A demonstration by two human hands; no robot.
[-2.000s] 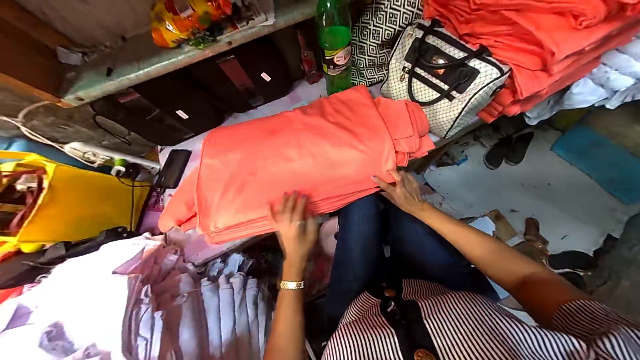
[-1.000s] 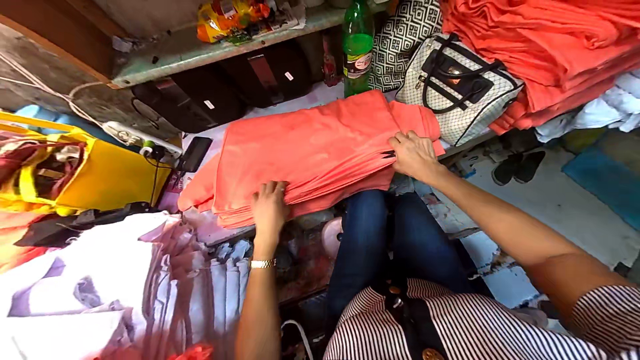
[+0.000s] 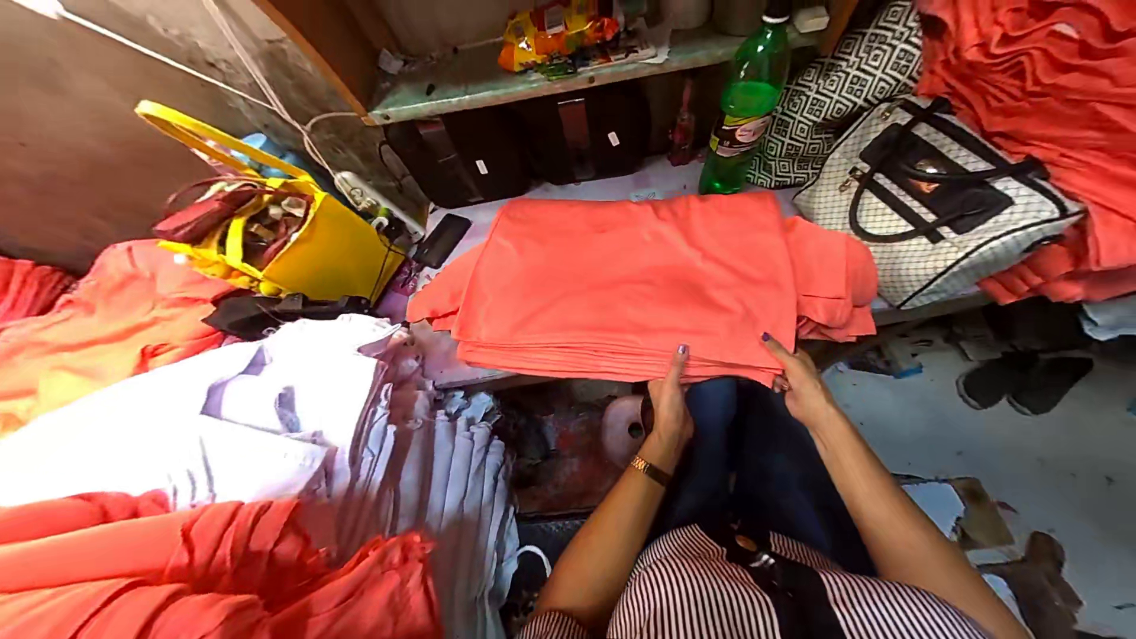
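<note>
A stack of folded coral cloth (image 3: 621, 275) lies flat in front of me, its layered edge facing my lap. My left hand (image 3: 672, 404), with a gold-coloured bracelet at the wrist, grips that near edge right of its middle, thumb on top and fingers hidden beneath. At the near right corner, my right hand (image 3: 801, 382) pinches the edge between thumb and fingers. A loose coral part of the cloth sticks out past the stack on the right, and another at the left end.
Left: a yellow bag (image 3: 328, 244), a black phone (image 3: 442, 240), white garments (image 3: 257, 417), coral cloth (image 3: 213, 568). Behind: black speakers (image 3: 586, 133) under a shelf (image 3: 532, 75), and a green bottle (image 3: 744, 106). Right: a checked handbag (image 3: 950, 204), a coral pile (image 3: 1065, 106) and dark shoes (image 3: 1025, 382) on the floor.
My left hand has moved right along the near edge, closer to my right hand. My right hand has gone from the stack's right side to its near corner. The view has shifted left.
</note>
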